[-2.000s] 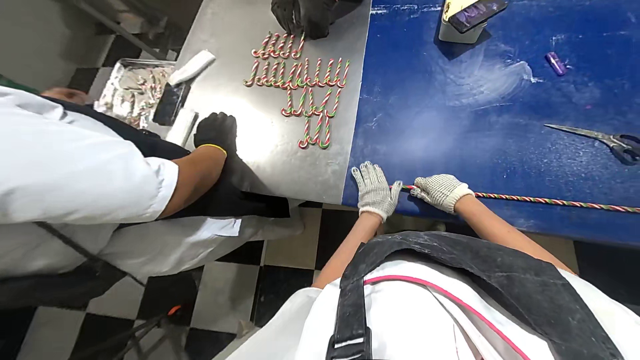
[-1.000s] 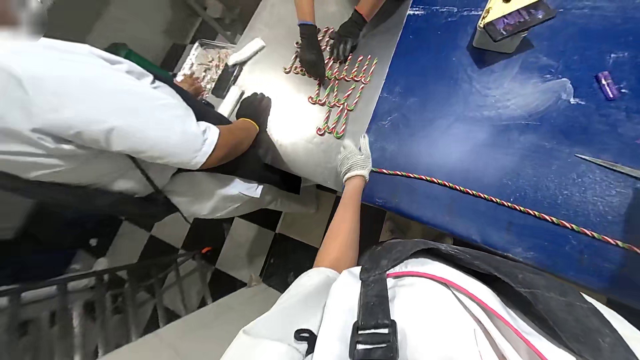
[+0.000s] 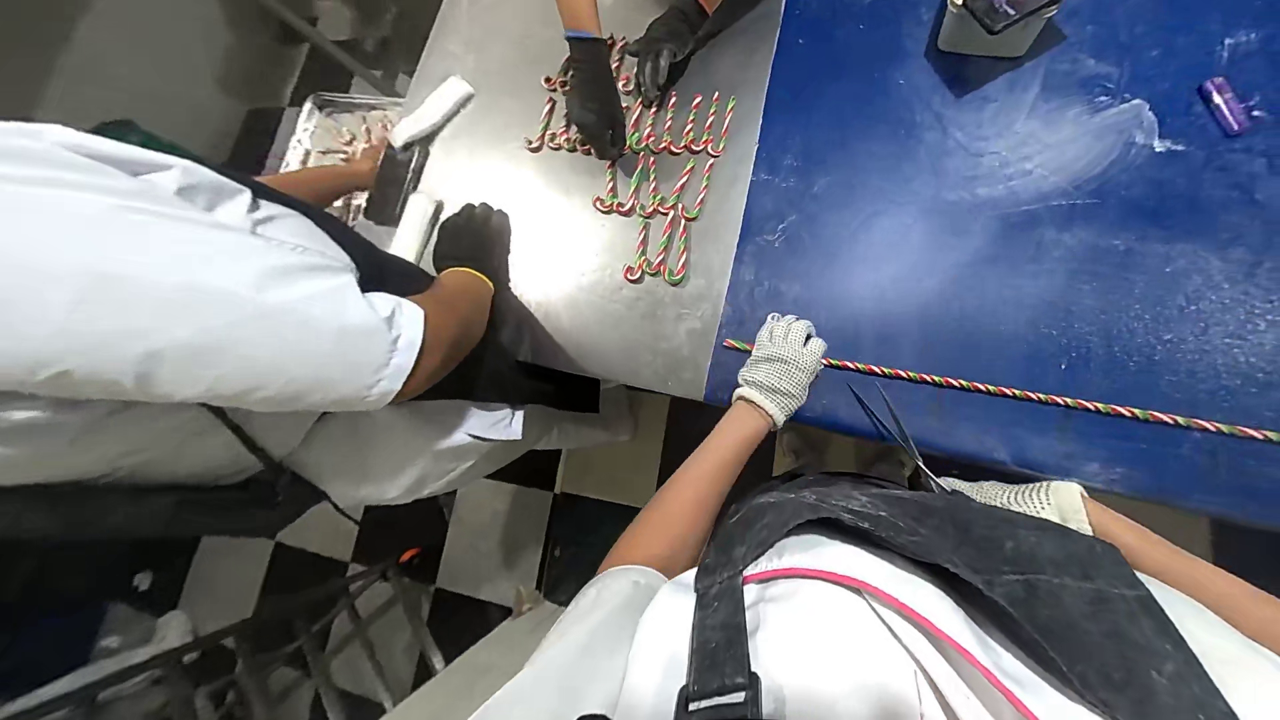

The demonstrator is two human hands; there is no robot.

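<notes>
A long thin rope of red, white and green striped candy [image 3: 1050,398] lies along the near edge of the blue table. My left hand [image 3: 782,368], in a white knitted glove, is closed around the rope close to its left end, and a short stub sticks out past the fingers. In front of my apron is my right hand [image 3: 1020,498], gloved alike and partly hidden by the apron, on a pair of scissors [image 3: 905,440]. Their blades are apart and point up toward the rope, not touching it.
Several striped candy canes [image 3: 665,245] lie in rows on the metal tabletop [image 3: 560,300], where a co-worker's black-gloved hands [image 3: 597,105] touch them. Another person in white [image 3: 200,280] stands at the left, near a metal tray [image 3: 335,130]. A purple object [image 3: 1225,106] and a container [image 3: 995,28] stand on the blue table.
The scissors, lying on the blue table two seconds ago, are now at my right hand in front of my apron. That hand held the rope then. The co-worker's black gloves have moved onto the candy canes.
</notes>
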